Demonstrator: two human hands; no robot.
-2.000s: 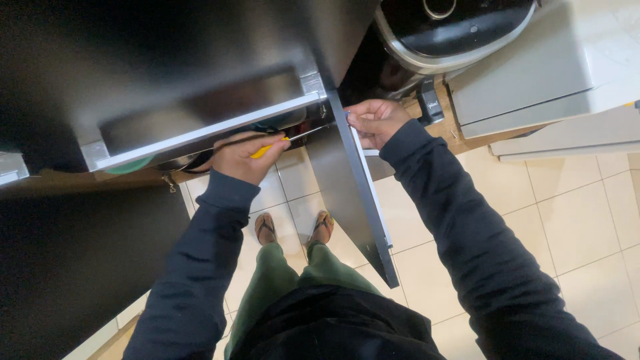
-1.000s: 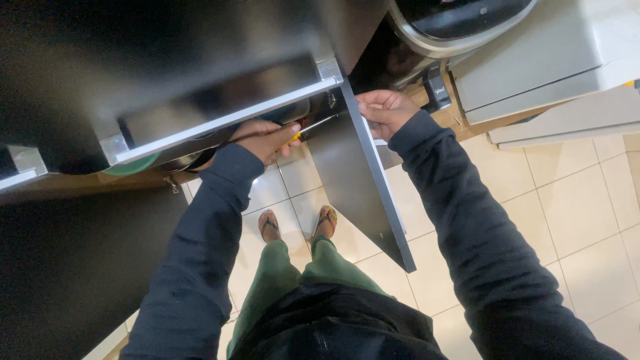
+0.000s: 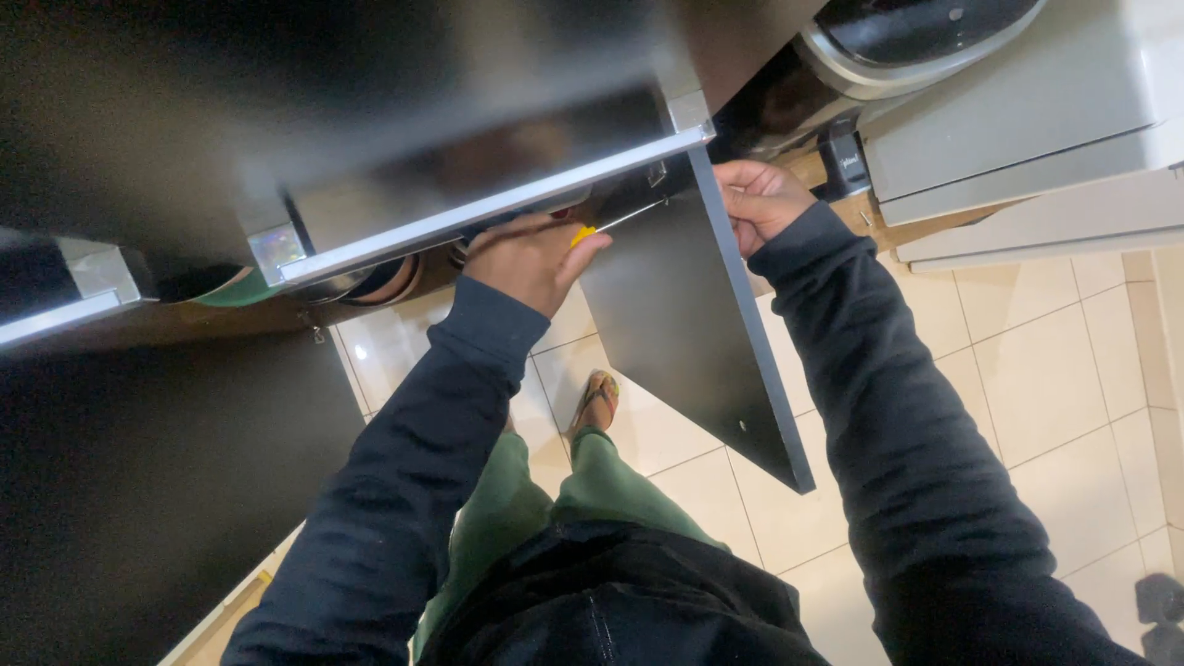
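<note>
My left hand (image 3: 532, 259) is closed around a screwdriver (image 3: 585, 236) with a yellow handle, its thin metal shaft pointing up and right. The shaft's tip meets the inner face of a dark cabinet door (image 3: 694, 305) that stands swung outward, near a small metal fitting (image 3: 657, 174). On the door's other side, my right hand (image 3: 760, 203) has its fingers bent against the door's edge and outer face; whether it pinches anything there is hidden. A small hole or fitting (image 3: 744, 425) shows near the door's far corner.
A pale metal-look edge strip (image 3: 490, 205) crosses the dark cabinet above my left hand. Bowls or pans (image 3: 384, 280) sit behind it at the left. A black and silver appliance (image 3: 916, 51) and white drawer fronts (image 3: 999, 148) are at the upper right. Another dark panel (image 3: 139, 481) fills the lower left.
The screwdriver's yellow handle, mostly covered a second ago, shows again in my left hand. My right hand stays at the door's edge.
</note>
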